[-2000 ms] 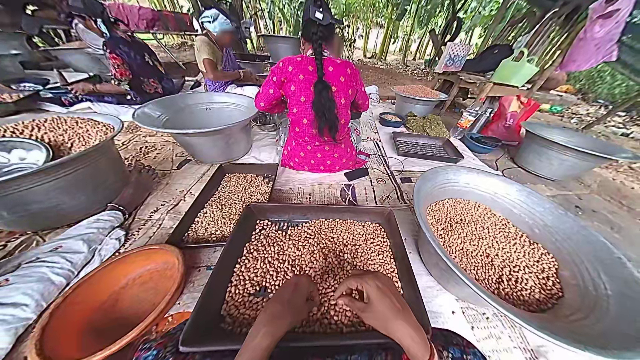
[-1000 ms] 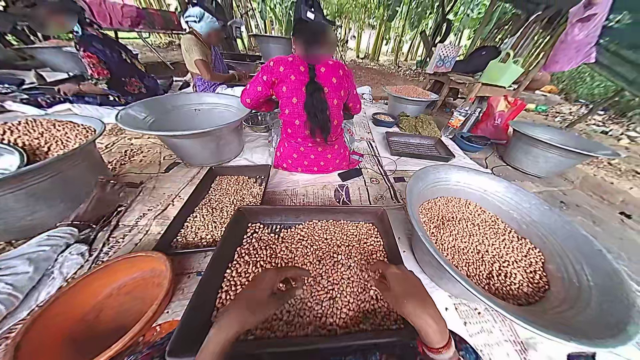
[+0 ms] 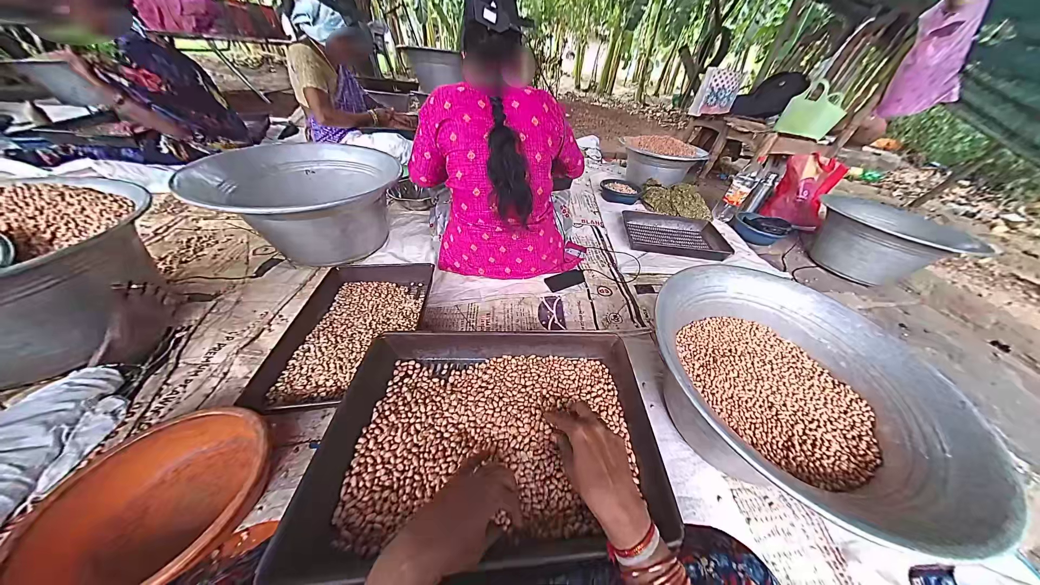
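A dark rectangular tray [image 3: 650, 422] lies directly before me, with a layer of small brown nuts or seeds [image 3: 528, 390] spread in it; its slotted bottom shows near the back edge. My left hand [image 3: 479, 491] rests low in the middle of the layer, fingers bent and touching the nuts; whether any are inside its grasp is hidden. To its right, my right hand [image 3: 597, 463] reaches forward, palm down, its fingertips among the nuts, red and metallic bangles at the wrist. Neither hand visibly lifts anything.
A wide metal basin [image 3: 918, 406] of nuts stands at right, an orange bowl [image 3: 138, 496] at lower left, a second nut tray [image 3: 272, 361] behind it. A metal tub [image 3: 317, 227] stands farther back. A person in pink [image 3: 496, 179] sits ahead; others sit at back left.
My left hand has moved from the left part of the tray toward its middle, lower down. My right hand is now farther forward among the nuts, and the layer's shape has shifted.
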